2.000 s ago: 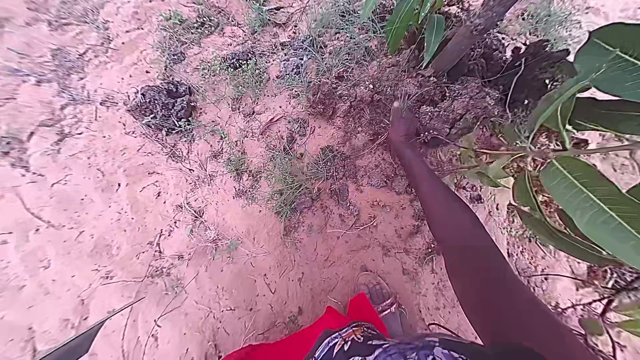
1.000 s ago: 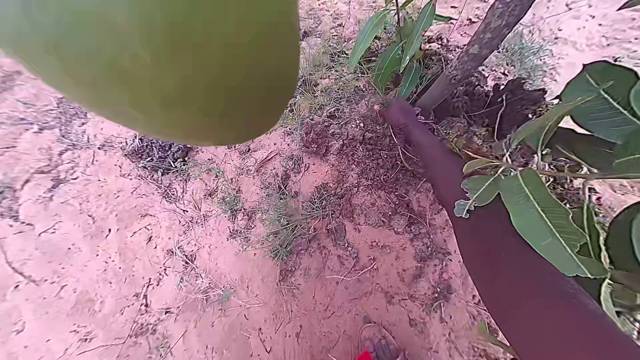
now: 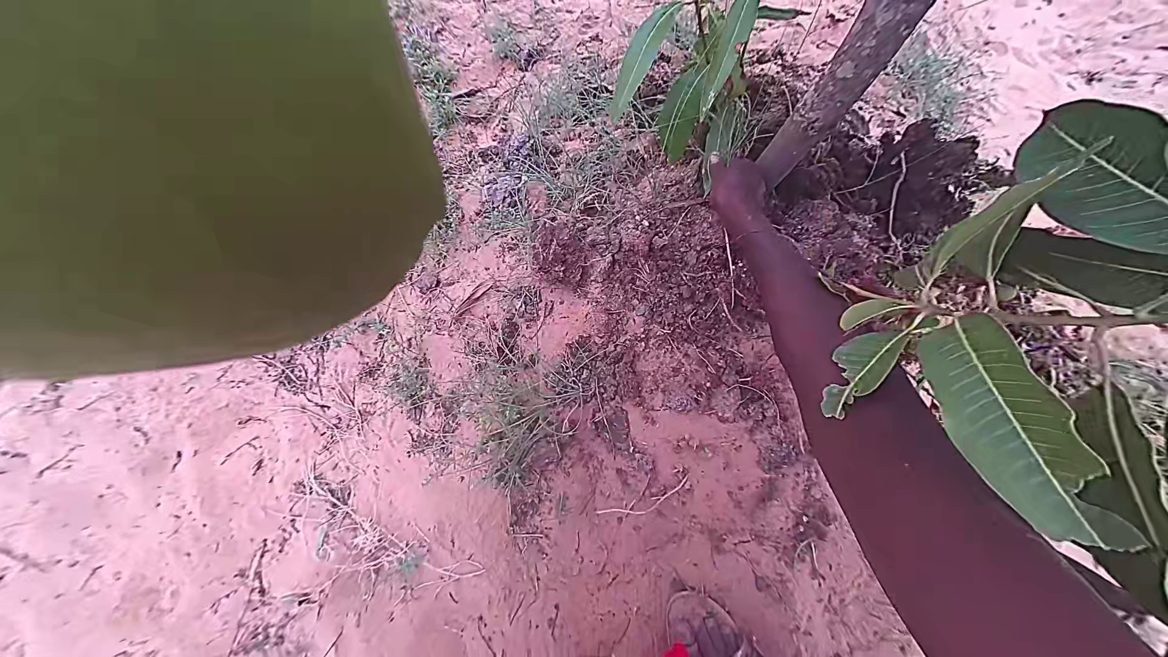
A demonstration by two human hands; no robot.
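My right hand (image 3: pixel 737 187) reaches down to the foot of a slim tree trunk (image 3: pixel 844 78), beside low grass and a leafy shoot (image 3: pixel 707 87). Its fingers are mostly hidden by the back of the hand and the leaves, so whether they grip anything does not show. Dark, loose soil (image 3: pixel 657 265) lies heaped just below the hand. My left hand is out of the frame. A large blurred green leaf or fruit (image 3: pixel 201 182) hangs very near the camera and covers the upper left.
Broad green leaves on a branch (image 3: pixel 1013 420) overlap my forearm at the right. A dark clod (image 3: pixel 922 173) lies behind the trunk. Weeds (image 3: pixel 511 411) and dry twigs dot the reddish sand (image 3: pixel 137 511). A sandalled foot (image 3: pixel 707 625) shows at the bottom edge.
The blurred green thing, absent two seconds ago, has come into view at the upper left. My right hand has moved in close beside the trunk and the leafy shoot.
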